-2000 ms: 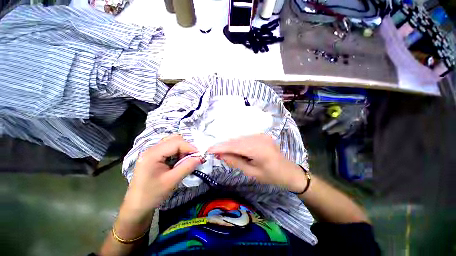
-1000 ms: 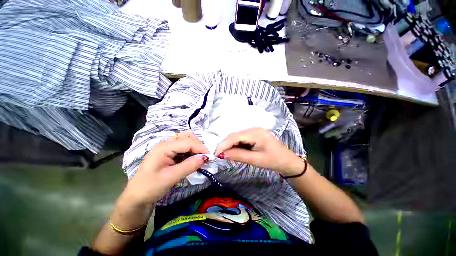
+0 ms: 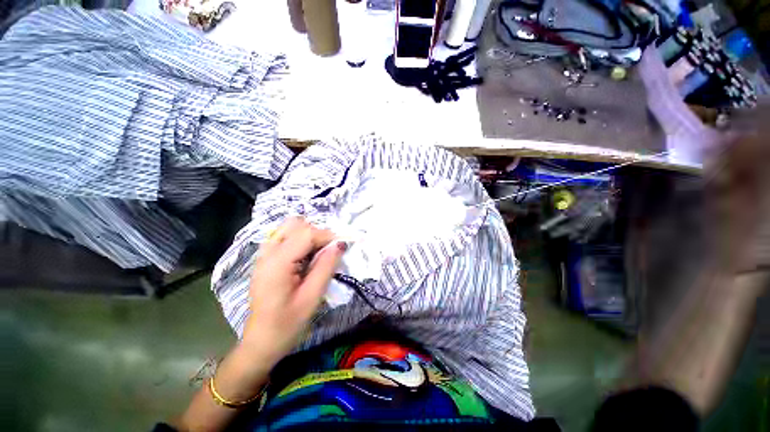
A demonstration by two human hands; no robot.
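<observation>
A striped garment lies bunched on my lap, its round opening facing up with white lining inside. My left hand pinches the cloth at the near left edge of the opening, beside a dark trim strip. My right hand is raised far out at the right edge, badly blurred and partly cut off, so its fingers cannot be made out. A fine pale thread runs taut from the garment toward my right hand. No needle can be seen.
A white table stands ahead, with a smartphone, a brown cone and a grey-brown mat bearing tiny dark bits. A spool tray is at the back right. A striped garment pile lies left.
My right hand has left the cloth beside my left hand and swung far right and up, with the thread now stretched out. My left hand stays on the garment.
</observation>
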